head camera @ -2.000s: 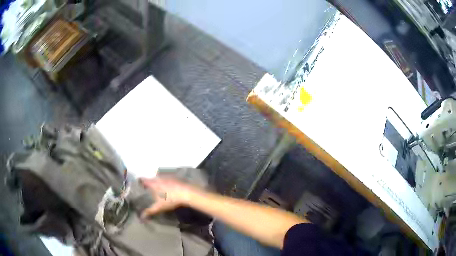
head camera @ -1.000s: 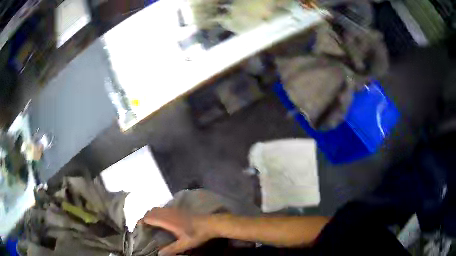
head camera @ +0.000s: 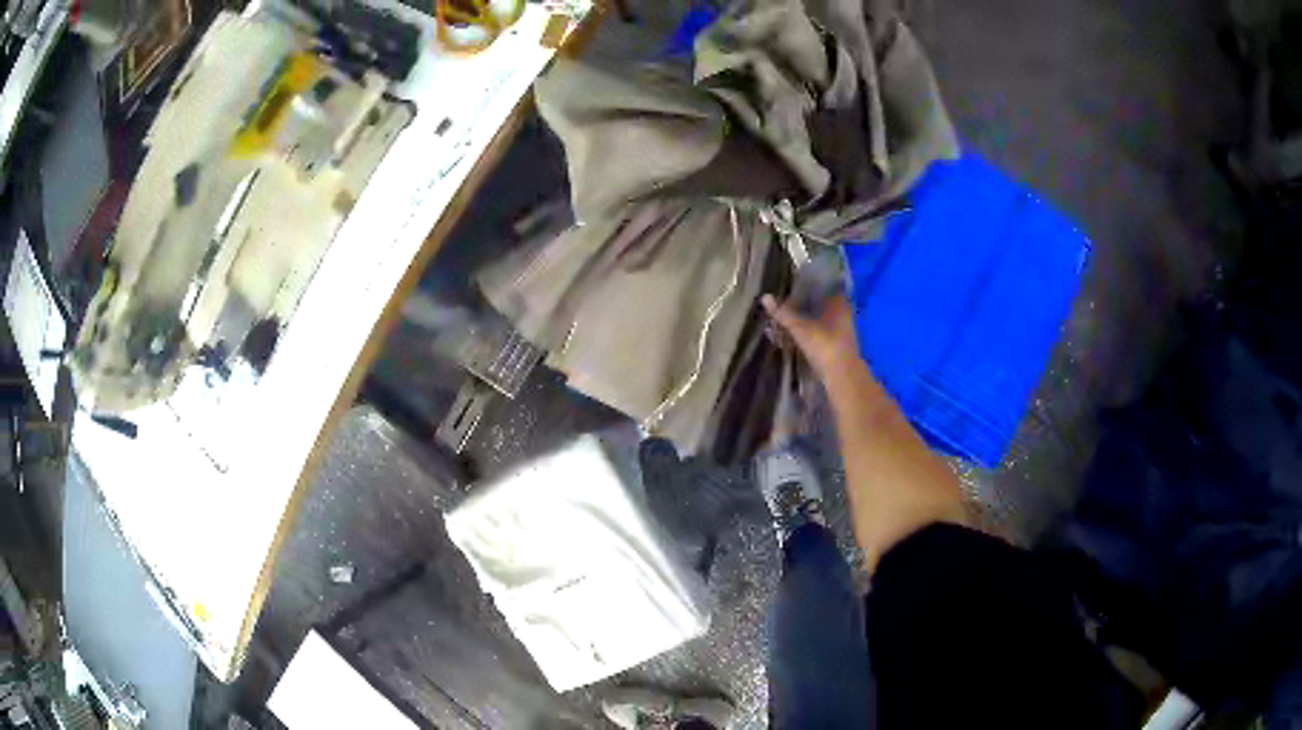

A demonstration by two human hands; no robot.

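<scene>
A large taupe cloth bundle [head camera: 643, 307] lies at upper centre, gathered near its middle, its lower part fanned out. A pale cord [head camera: 707, 342] trails down over it, and a pale tie [head camera: 785, 228] shows at the gathered part. More taupe folds rise above. My right hand [head camera: 814, 335] is at the bundle's lower right side, just below the tie, thumb towards the cloth. Its other fingers are hidden or blurred, so its grip is unclear. My left hand is not in view.
A bright blue bin or sheet [head camera: 971, 307] is right of the bundle. A white-topped sewing table [head camera: 321, 314] with a pale machine [head camera: 236, 228] stands at left. A white padded seat [head camera: 578, 563] and a white bench top [head camera: 336, 692] are low down. My shoe [head camera: 790, 485] is on the speckled floor.
The view has swung to the right. The blue thing and nearby taupe cloth now appear closer, near the centre. My right hand has gone from cloth at lower left to the bundle at upper centre.
</scene>
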